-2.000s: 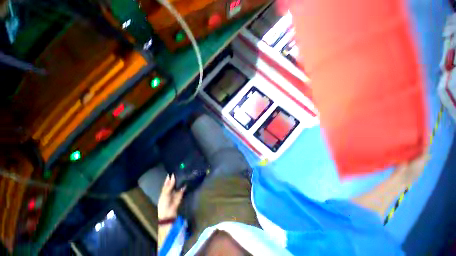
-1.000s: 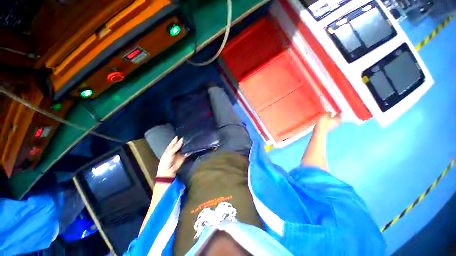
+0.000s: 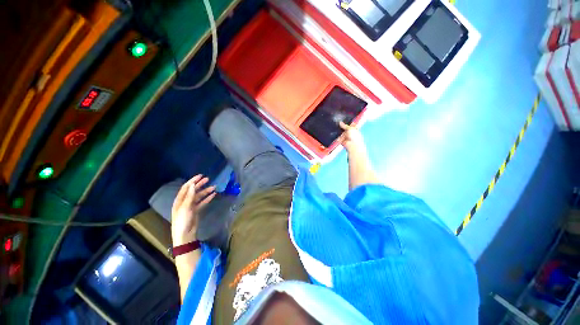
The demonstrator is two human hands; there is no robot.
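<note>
A thin black tablet assembly [image 3: 331, 117] is at the near end of the red-lined foam tray [image 3: 280, 76], tilted over the red lining. My right hand [image 3: 351, 134] grips its outer edge, fingers partly hidden by it. My left hand [image 3: 191, 198] is above my left thigh, fingers spread, holding nothing. A white foam tray [image 3: 397, 42] with red bands lies beyond the red-lined tray and holds tablets with silver-grey inner parts.
A carton with black foam [image 3: 144, 223], holding a glossy screen, is beside my left knee. Presses [image 3: 63, 143] with green lights stand on the green bench at left. A pale hose [image 3: 212, 54] loops over its edge. More white trays [image 3: 559, 82] are at far right.
The black tablet has moved from my lap to the red-lined tray, now in my right hand. My left hand has let go of it and opened. The view has shifted, and the presses appear further left.
</note>
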